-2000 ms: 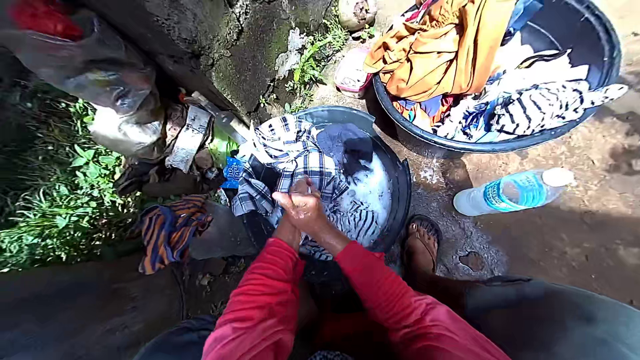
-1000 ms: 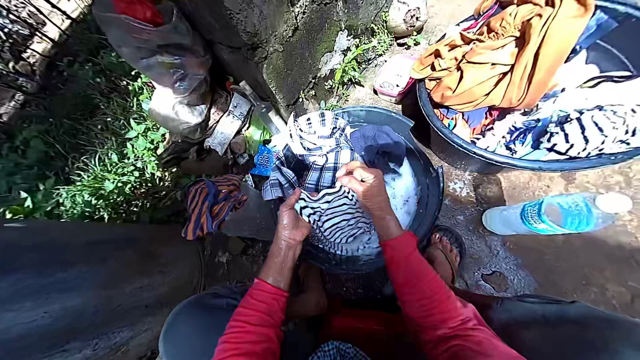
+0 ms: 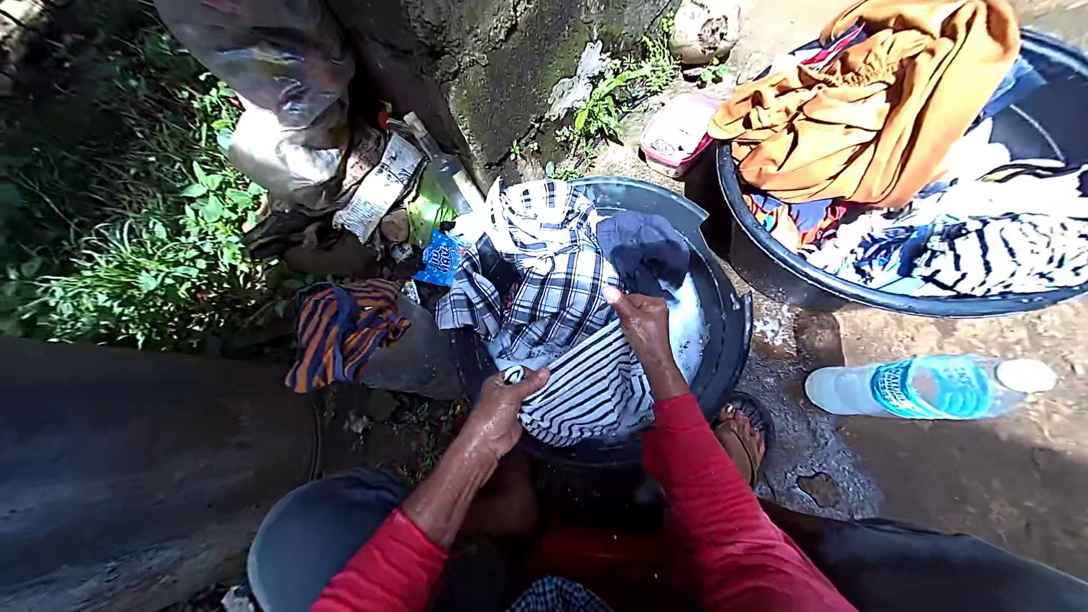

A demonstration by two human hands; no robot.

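A black-and-white striped cloth (image 3: 586, 391) is stretched between my two hands over a dark round basin (image 3: 722, 340) of sudsy water. My left hand (image 3: 503, 408) grips its lower left edge, and my right hand (image 3: 648, 336) grips it at the upper right. Just beyond, a black-and-white plaid cloth (image 3: 561, 289) lies heaped in the basin and over its left rim. A dark navy cloth (image 3: 646, 246) rests beside it on the right, next to white foam (image 3: 687, 327).
At the upper right a larger black tub (image 3: 765, 268) holds an orange cloth (image 3: 867, 110) and patterned clothes. A plastic bottle (image 3: 926, 388) lies on the wet ground. Left of the basin are an orange-and-blue striped cloth (image 3: 348, 331) and a blue packet (image 3: 440, 259).
My hands, close together two seconds ago, have moved apart. The striped cloth, bunched between them a second ago, is now pulled flatter and more taut.
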